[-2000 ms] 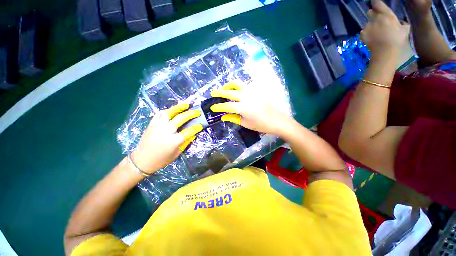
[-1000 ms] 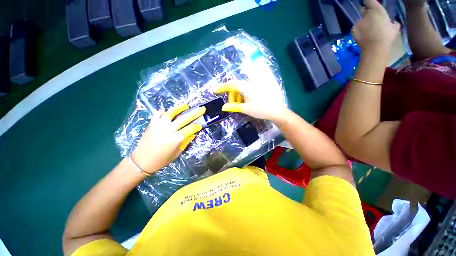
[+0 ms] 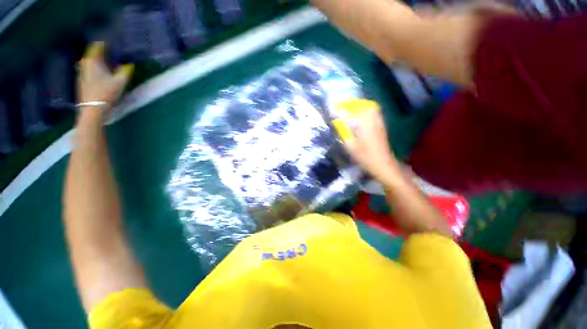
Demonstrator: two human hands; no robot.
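The frame is motion-blurred. My left hand [image 3: 102, 78], with yellow finger cots, is stretched over the dark lane at the upper left. Its thumb and a finger are apart, near blurred dark housings [image 3: 148, 32]; whether it touches or holds one cannot be told. My right hand [image 3: 362, 125] is over the right side of the parts tray [image 3: 235, 119], fingers bent downward; blur and glare hide whether it holds anything. The tray lies in crinkled clear plastic film [image 3: 206, 205] on the green bench. Small black parts [image 3: 324, 171] show in the tray's near right pockets.
A white edge strip [image 3: 186, 72] curves between bench and lane. At the right, another person's arm [image 3: 412, 38] and maroon sleeve [image 3: 515, 103] reach across close to my right hand. A red stool [image 3: 380, 215] and a white bag [image 3: 534, 279] are below the bench at the lower right.
My left hand has gone from the tray to the lane at the upper left. My right hand has shifted right, and the dark piece between my hands is gone from there. The neighbour's arm has come closer.
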